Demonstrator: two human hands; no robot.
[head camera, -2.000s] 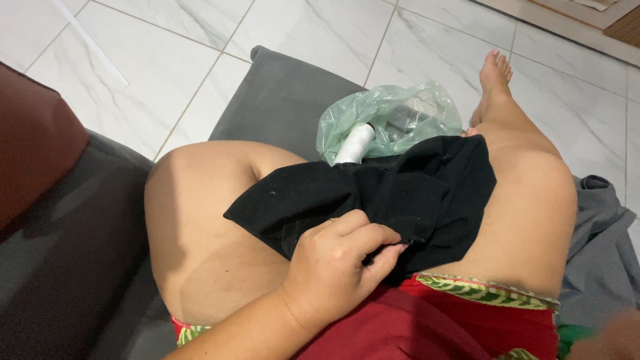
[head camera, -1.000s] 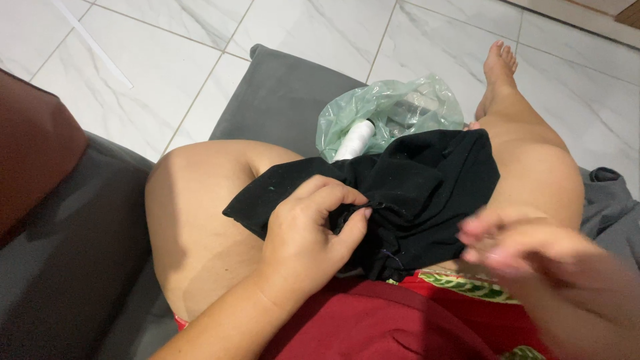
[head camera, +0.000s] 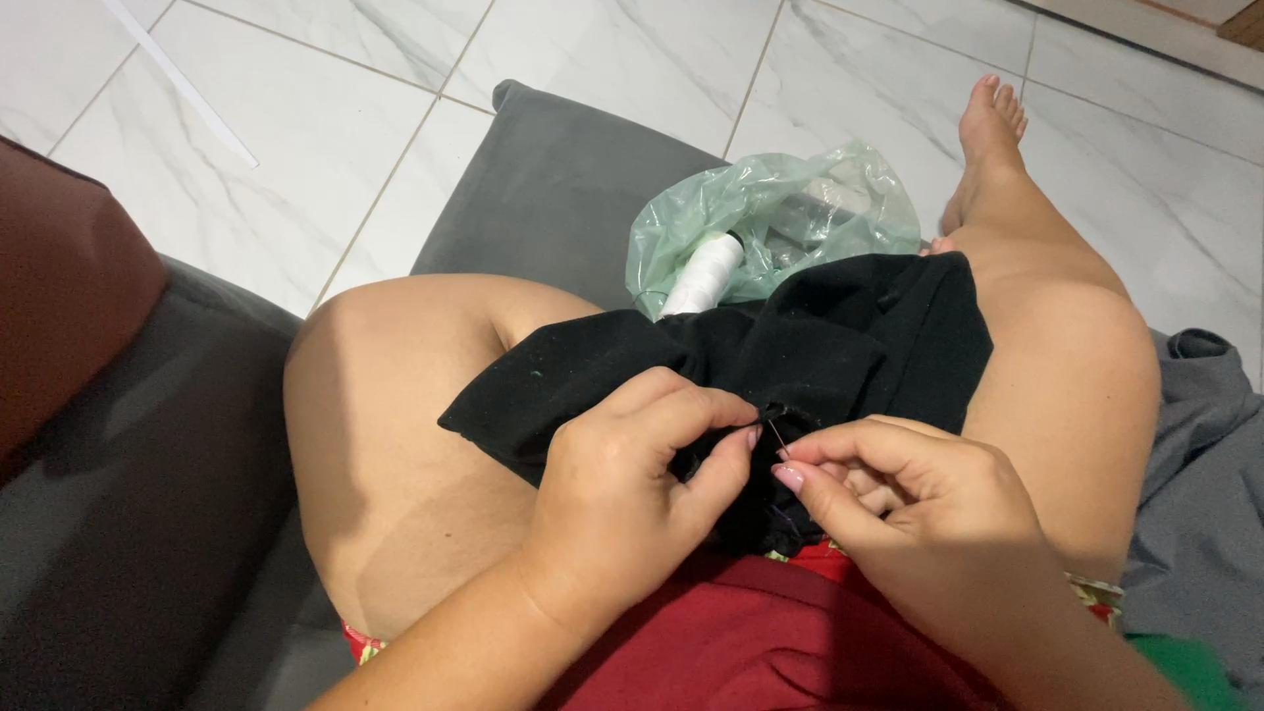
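Black fabric (head camera: 602, 370) lies across my lap, bunched between my two hands. My left hand (head camera: 642, 474) pinches a fold of it between thumb and forefinger. Just to the right, my right hand (head camera: 899, 484) holds a thin sewing needle (head camera: 779, 434) between thumb and fingertips, its far end at the pinched fold. Whether the point is in the cloth cannot be told. A spool of white thread (head camera: 705, 274) leans in the opening of a translucent green plastic bag (head camera: 681, 212), beyond the fabric; the fabric hides its lower end.
The bag rests on a grey cushioned seat (head camera: 553, 178) between my legs. Grey cloth (head camera: 1200, 474) lies beside my leg at the right, with something green near the lower edge. A brown cushion (head camera: 69, 286) is at the left. A white strip (head camera: 188, 89) lies on the tiled floor.
My right hand, blurred at the right one second ago, has come in to the fabric beside my left hand. The needle now shows between its fingers. My left hand still pinches the cloth.
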